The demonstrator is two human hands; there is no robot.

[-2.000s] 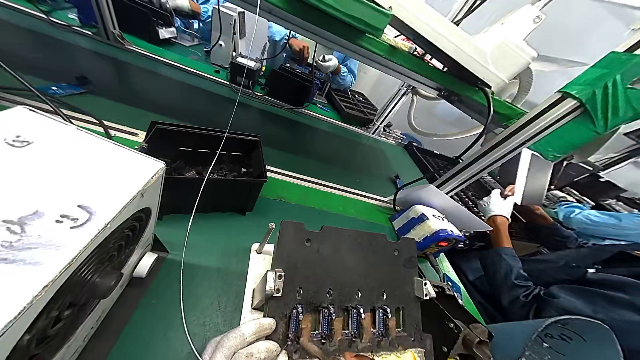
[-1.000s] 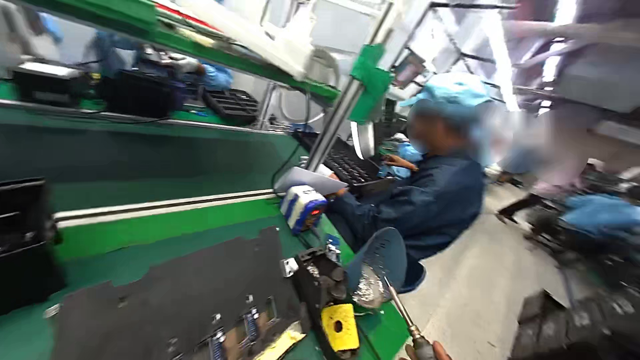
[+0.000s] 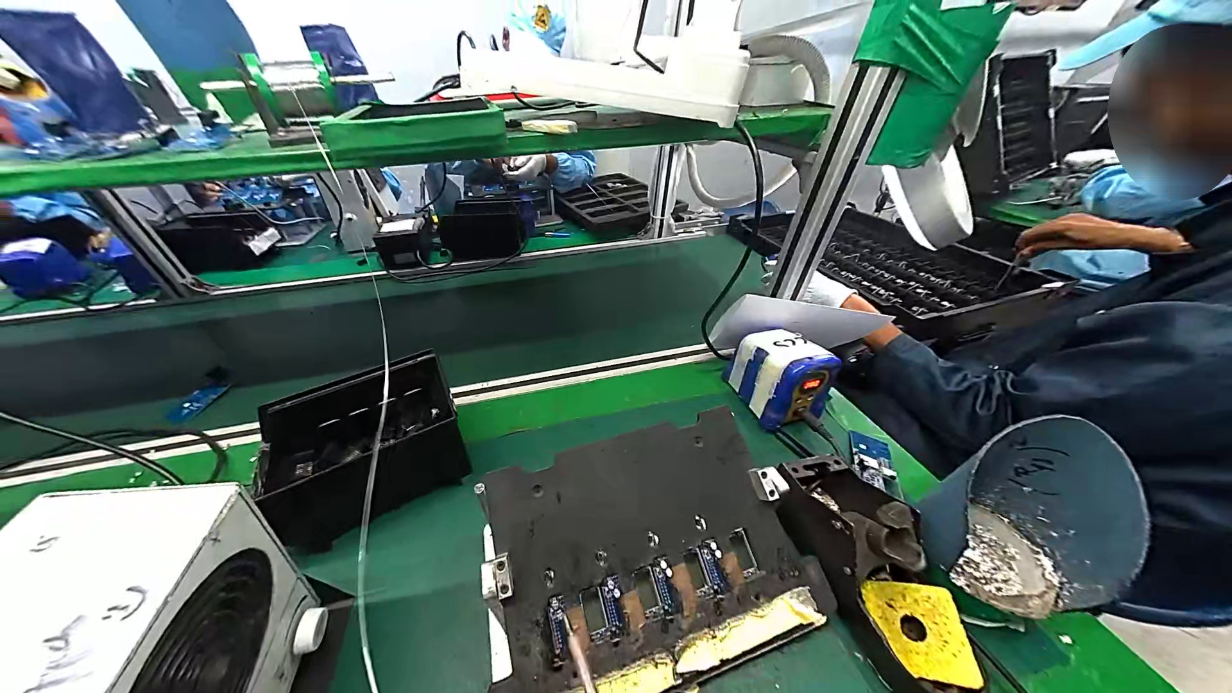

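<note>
Neither my left hand nor my right hand can be made out. A black fixture plate (image 3: 635,481) lies on the green mat, with several small blue circuit boards (image 3: 608,608) upright in its slots. Over the leftmost board (image 3: 557,630), a slim brownish tip (image 3: 580,659) reaches in from the bottom edge; whether it is a finger or a tool is unclear. Worn yellow tape (image 3: 751,630) covers the plate's near edge. Metal clamps (image 3: 498,577) sit at its sides. Right of it stands a soldering iron holder (image 3: 852,539) with a yellow sponge (image 3: 919,630).
A blue soldering station (image 3: 784,375) and a cup-shaped container with solder scraps (image 3: 1006,563) stand at right. At left are a black bin (image 3: 361,452), a white fan unit (image 3: 144,587) and a hanging solder wire (image 3: 377,414). A co-worker's arm (image 3: 953,385) is close at right.
My gloved left hand, at the plate's lower left two seconds ago, is out of view. My right hand, holding a soldering iron by the cup one second ago, no longer shows. The view has swung back left.
</note>
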